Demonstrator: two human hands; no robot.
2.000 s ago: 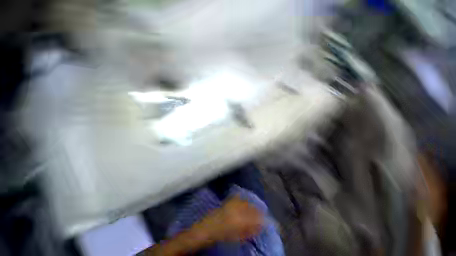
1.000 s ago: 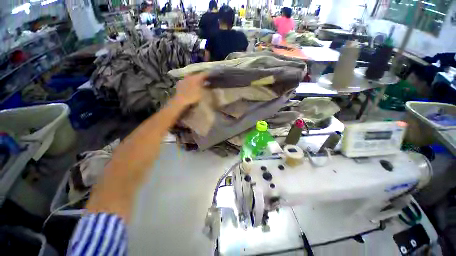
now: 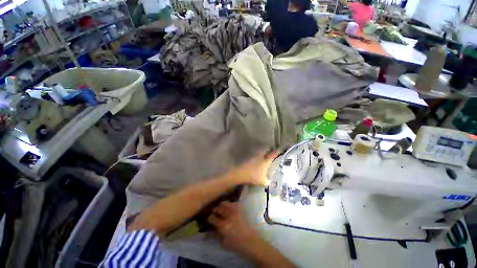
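A large grey-taupe garment [image 3: 204,141] lies over the table left of the machine and runs back to the bundle. My left hand [image 3: 257,169] reaches across it to the left side of the white machine head [image 3: 308,170]; its fingertips are blurred by glare, so its grip is unclear. My right hand [image 3: 226,219] is at the table's front, left of the machine bed, with bent fingers closed on the garment's dark brown edge. Part of that edge is hidden under my left forearm.
A black-handled tool [image 3: 350,241] lies on the bed right of the needle area. A green bottle [image 3: 321,125] and a thread spool [image 3: 363,144] stand behind the head. Pale bins [image 3: 137,86] are at left. A heap of garments [image 3: 209,52] and a person [image 3: 295,29] are beyond.
The view has turned left. My left hand has come back from the bundle to the machine, and a garment now spreads over the table. My right hand has come into view.
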